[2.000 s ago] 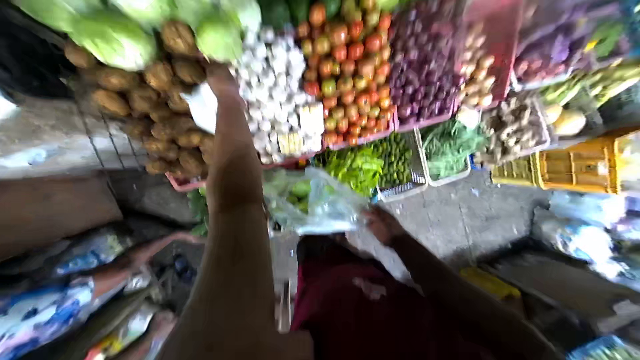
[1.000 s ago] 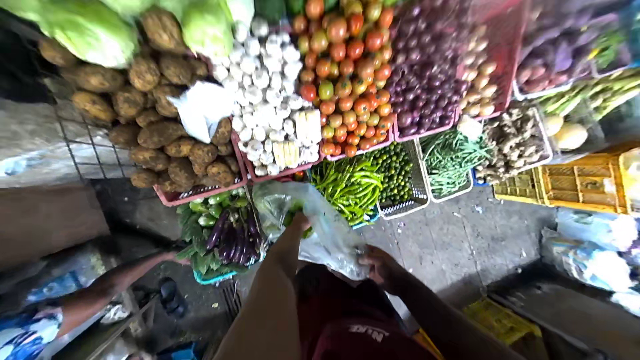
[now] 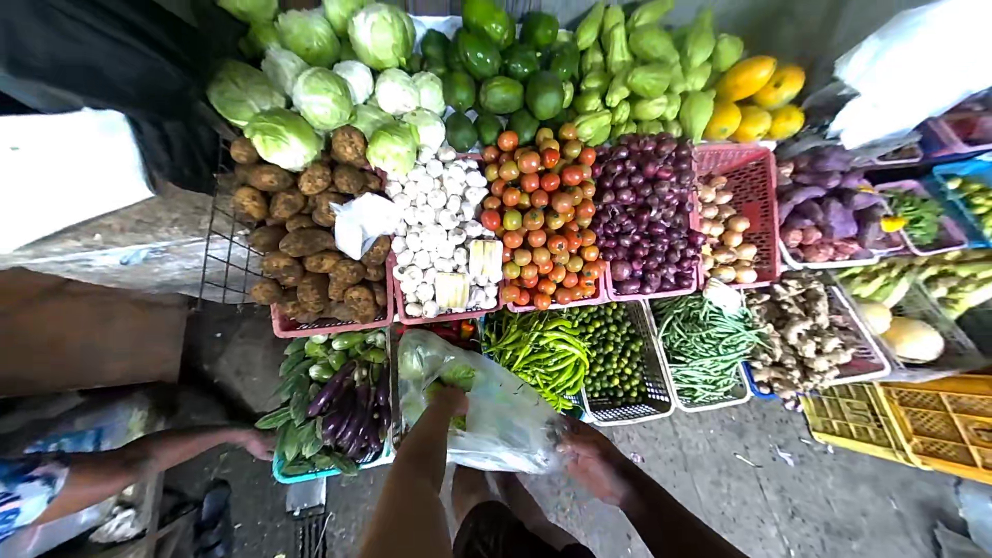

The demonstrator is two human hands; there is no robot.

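A large clear plastic bag [image 3: 504, 415] hangs between my two hands, over a crate at the front row. My left hand [image 3: 449, 403] is at the bag's left part, against green vegetables; whether they lie inside the bag or under it, and whether my fingers hold any, I cannot tell. My right hand [image 3: 585, 457] grips the bag's right edge. Left of the bag, purple eggplants [image 3: 353, 411] lie in a teal crate. Green chili peppers [image 3: 546, 353] are just right of it. A crumpled white plastic bag [image 3: 364, 223] rests on the potatoes [image 3: 306, 240].
Garlic [image 3: 438, 225], tomatoes [image 3: 546, 217] and red onions [image 3: 647, 209] fill crates behind. Calamansi [image 3: 612, 353], green beans [image 3: 705, 341] and ginger [image 3: 802, 325] extend rightward. Yellow crates [image 3: 938, 415] stand at lower right. Another person's arm [image 3: 170, 453] reaches in from the left, near the eggplants.
My left hand was up by the potatoes two seconds ago and is now down at the clear bag. The other person's hand has come nearer the eggplant crate. The view has shifted to show more produce behind.
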